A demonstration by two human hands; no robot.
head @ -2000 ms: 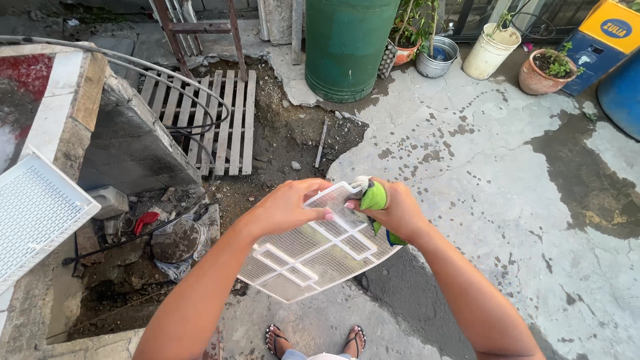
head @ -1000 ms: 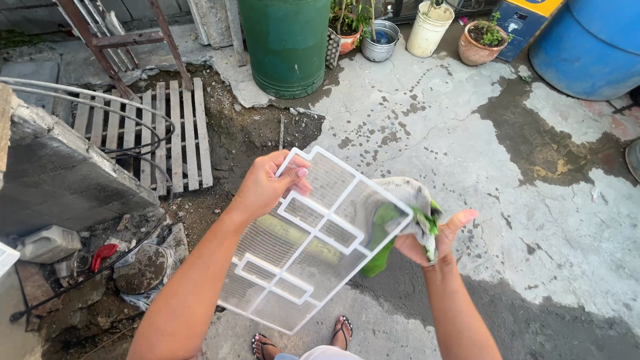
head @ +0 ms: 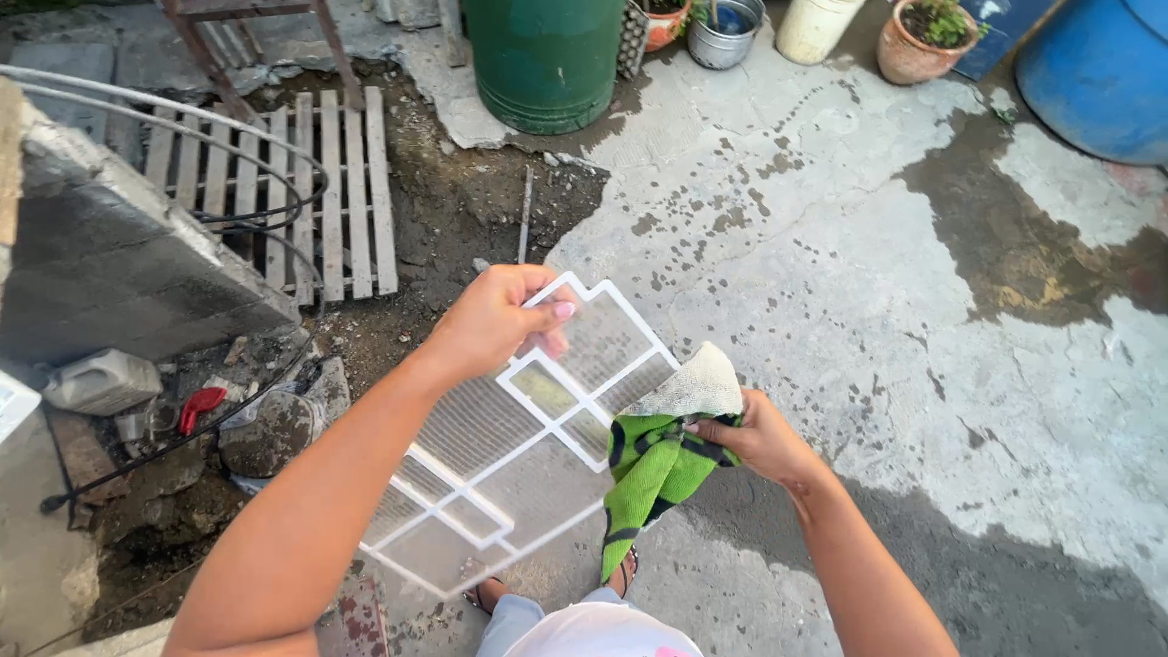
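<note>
A white plastic-framed mesh filter screen [head: 547,456] is held up in front of me, tilted, with the ground showing through its mesh. My left hand [head: 516,319] grips its upper left corner, thumb on the near face. In my right hand [head: 753,433] is a green, black and off-white cloth [head: 657,456], which lies against the right edge of the screen and hangs down. Part of that edge is hidden behind the cloth.
A slatted wooden pallet [head: 333,201] lies on broken soil at the left, beside a concrete block wall [head: 137,237] and black hoses. Along the back stand a green drum [head: 547,64], a metal bucket [head: 721,36], a potted plant [head: 912,46] and a blue barrel [head: 1104,73]. The concrete has wet patches.
The cloth was behind the screen a second ago with my right hand spread; now that hand grips it at the screen's right edge, with more green showing. My left hand stays on the screen.
</note>
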